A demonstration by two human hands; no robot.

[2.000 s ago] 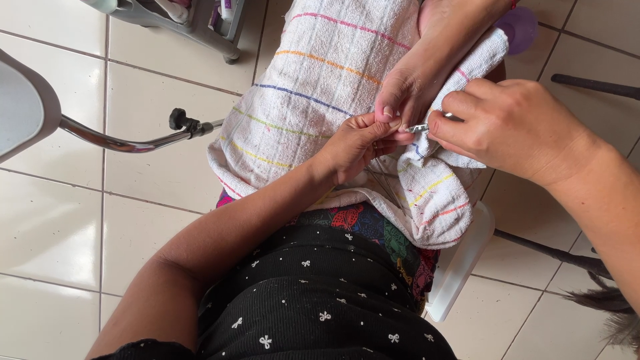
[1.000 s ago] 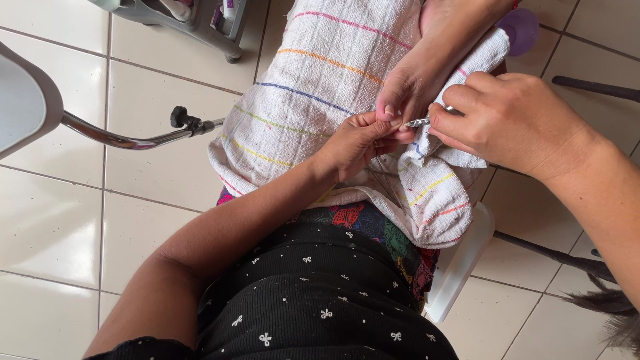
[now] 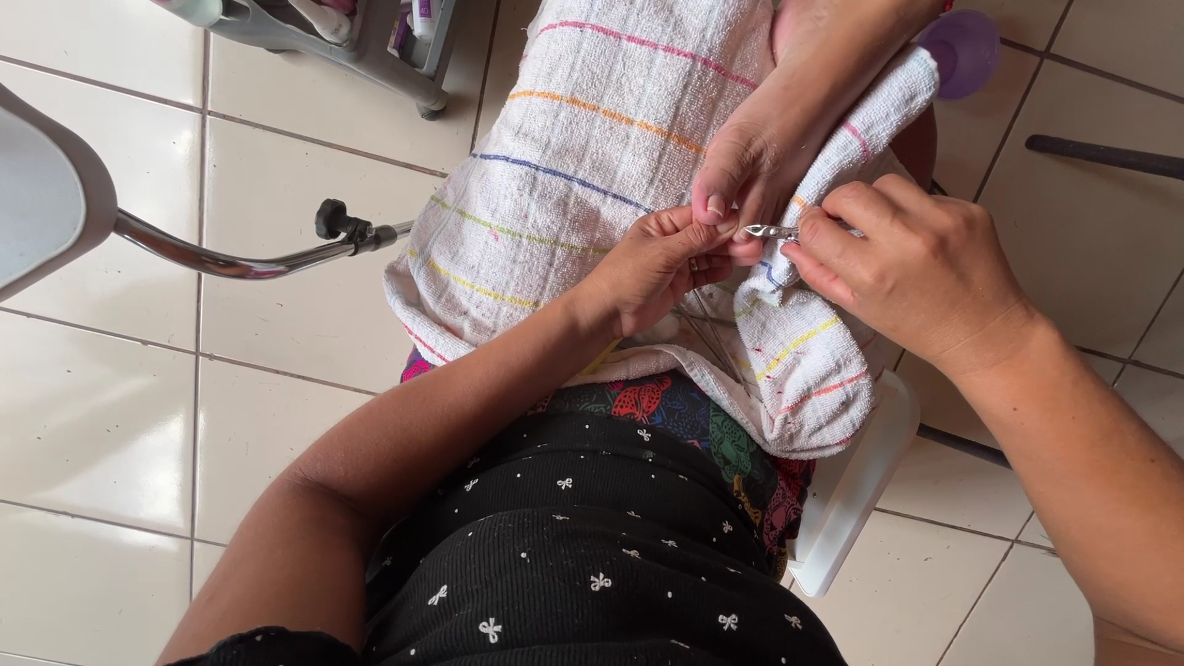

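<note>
Another person's bare foot [image 3: 754, 157] rests on a white terry towel [image 3: 573, 176] with coloured stripes, spread over my lap. My left hand [image 3: 661, 264] pinches a toe of that foot between thumb and fingers; thin metal shafts [image 3: 710, 333] extend below this hand, their upper ends hidden. In my right hand [image 3: 888, 250] is a pair of metal cuticle nippers [image 3: 770, 231], its tip pointing left beside the toes. My fingers cover the handles. A folded part of the towel [image 3: 814, 324] lies under and beside the foot.
A grey wheeled cart [image 3: 370, 69] with bottles and tubes stands at the upper left. A chrome arm with a black knob [image 3: 331, 220] joins a grey-white padded piece [image 3: 46, 194] at the left edge. A purple plastic object [image 3: 962, 54] and dark metal legs [image 3: 1105, 157] are at the right.
My right hand and the nippers have shifted slightly at the toes. My left hand stays on the toe, and the foot and towel look unchanged.
</note>
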